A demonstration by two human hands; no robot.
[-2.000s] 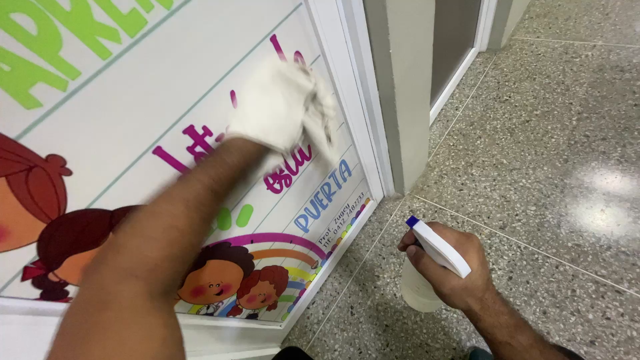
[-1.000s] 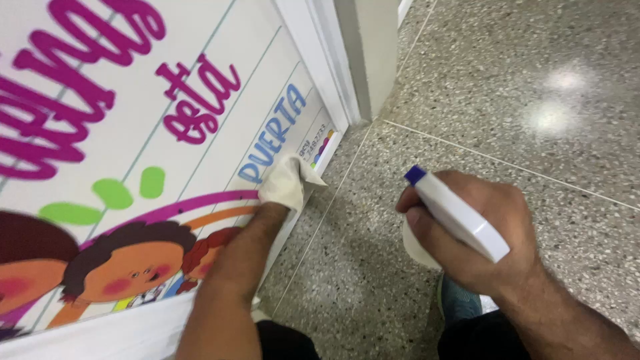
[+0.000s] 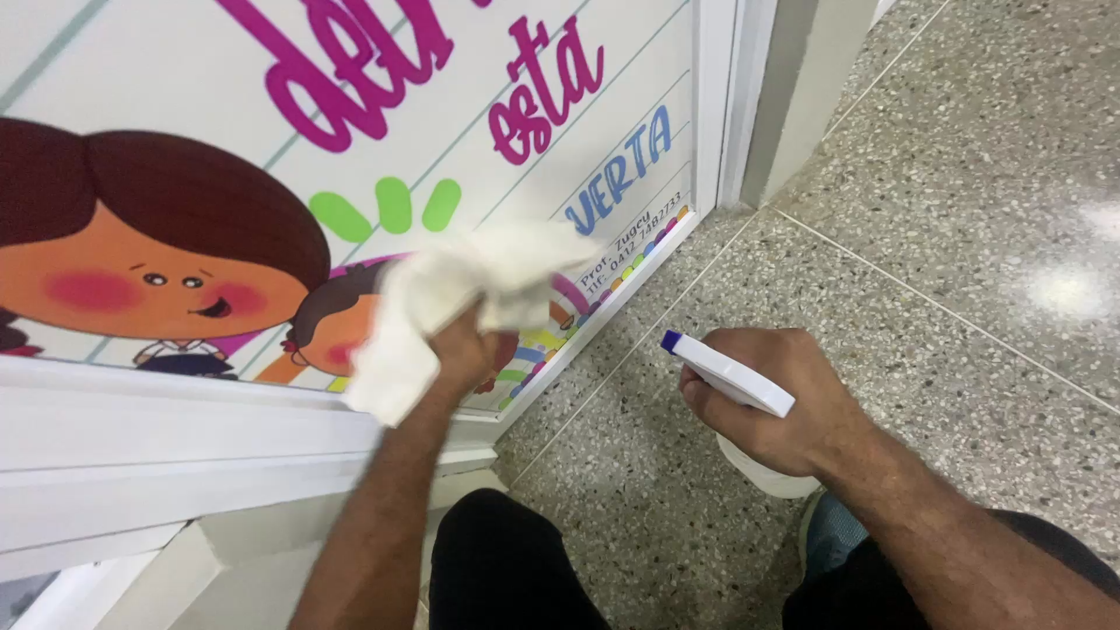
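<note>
My left hand [image 3: 464,346] holds a white cloth [image 3: 407,306] against or just over the lower part of a printed door panel [image 3: 499,201]; the cloth is blurred and hides some of the print. The panel shows cartoon children, large magenta and blue lettering and small writing low at the right. My right hand [image 3: 770,394] is closed around a spray bottle with a white trigger head [image 3: 731,374] and a blue nozzle, held above the floor to the right of the panel. The bottle's pale body [image 3: 766,472] shows partly below the hand.
A white frame [image 3: 604,319] borders the panel, and a grey door jamb [image 3: 787,96] stands at its right. Under the panel runs a white ledge [image 3: 175,437]. The speckled terrazzo floor [image 3: 962,219] has thin pale joint lines. My knees and one blue shoe [image 3: 831,534] are at the bottom.
My left hand with the cloth has moved down from the upper lettering, then left from the panel's lower right corner to the cartoon figures. My right hand still holds the spray bottle.
</note>
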